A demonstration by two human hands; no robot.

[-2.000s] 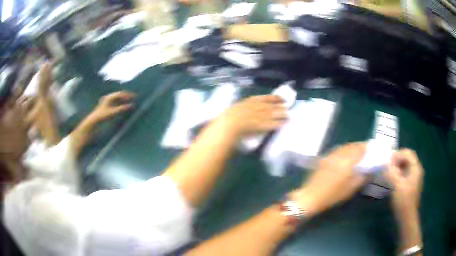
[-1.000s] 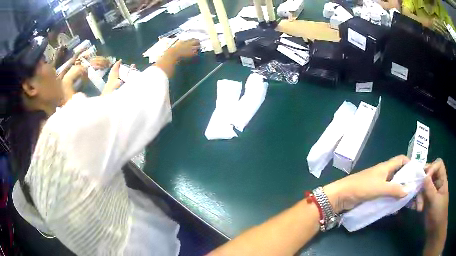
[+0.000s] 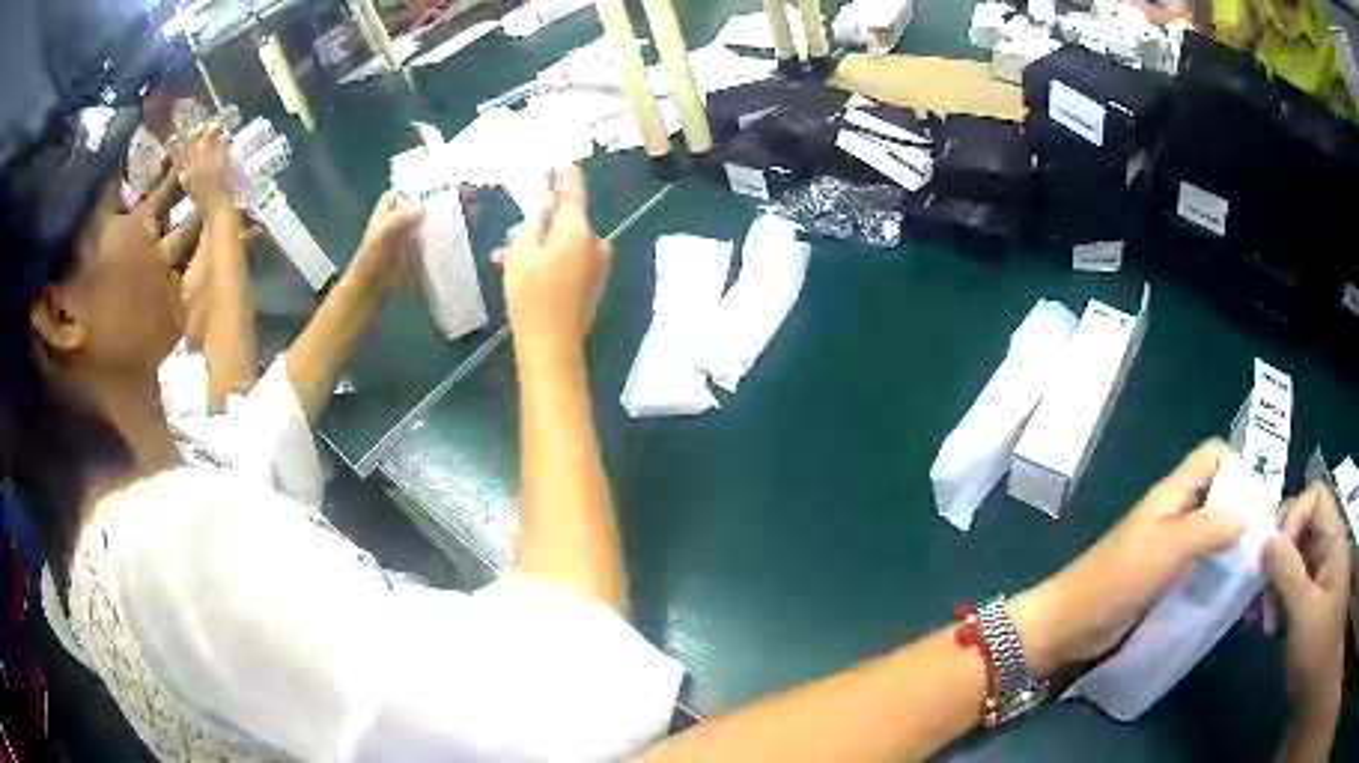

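My left hand (image 3: 1148,559), with a watch and red band on its wrist, is closed on a white wrapped device (image 3: 1177,634), which slants down to the left. My right hand (image 3: 1309,574) is at the right edge, its fingers pinching the right side of the same bundle. A printed white retail box (image 3: 1265,425) shows upright just above the fingers; its lower part is hidden. Another wrapped device (image 3: 1002,418) lies beside a closed retail box (image 3: 1081,403) on the green table. Two more white wrapped bundles (image 3: 678,328) (image 3: 760,306) lie left of them.
A person in white (image 3: 343,641) sits at left, one arm reaching over the table and a white box (image 3: 443,261) in the other hand. Black boxes (image 3: 1095,134) form a wall at back right. Clear plastic (image 3: 842,212), pale posts (image 3: 678,75) and paper sheets (image 3: 552,112) are behind.
The neighbour has drawn the reaching arm nearer and now holds up a white box. My hands and bundle have moved slightly down and right in view; my grip looks much the same.
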